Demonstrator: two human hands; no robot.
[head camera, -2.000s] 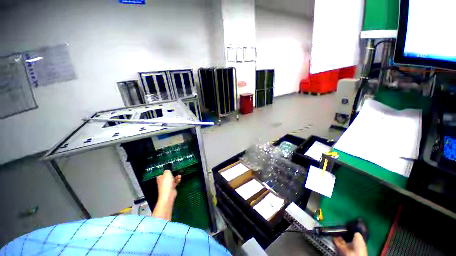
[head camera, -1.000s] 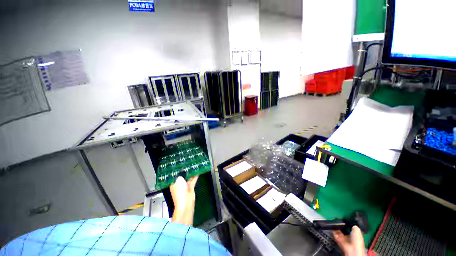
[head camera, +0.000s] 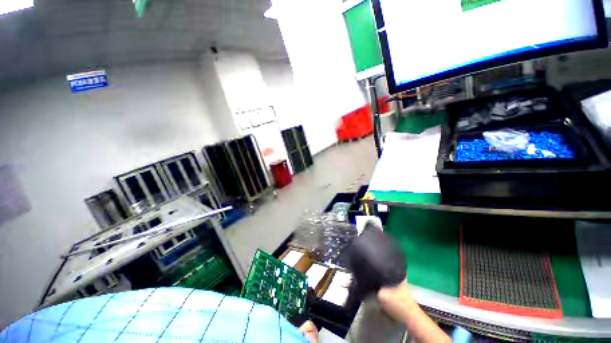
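A green PCB panel (head camera: pixel 275 285) with rows of repeated circuits is tilted up at the lower centre. My left hand (head camera: pixel 309 329) holds it by its lower right edge; most of this hand is hidden behind the panel and my blue checked sleeve. My right hand (head camera: pixel 396 303) holds the black barcode scanner (head camera: pixel 380 262) upright, to the right of the panel and apart from it. The scanner is blurred. A light blue band (head camera: pixel 461 335) is on my right wrist.
The metal magazine rack (head camera: pixel 141 234) with green boards stands left. Boxes of white pieces (head camera: pixel 316 276) lie behind the panel. The conveyor rail (head camera: pixel 496 320), dark gridded sheet (head camera: pixel 509 271), shelf with black bin (head camera: pixel 512 181) of blue parts, and monitor (head camera: pixel 496 40) are right.
My left hand has drawn the panel out of the rack and moved it right. My right hand has raised the scanner and moved it left. The view has turned right.
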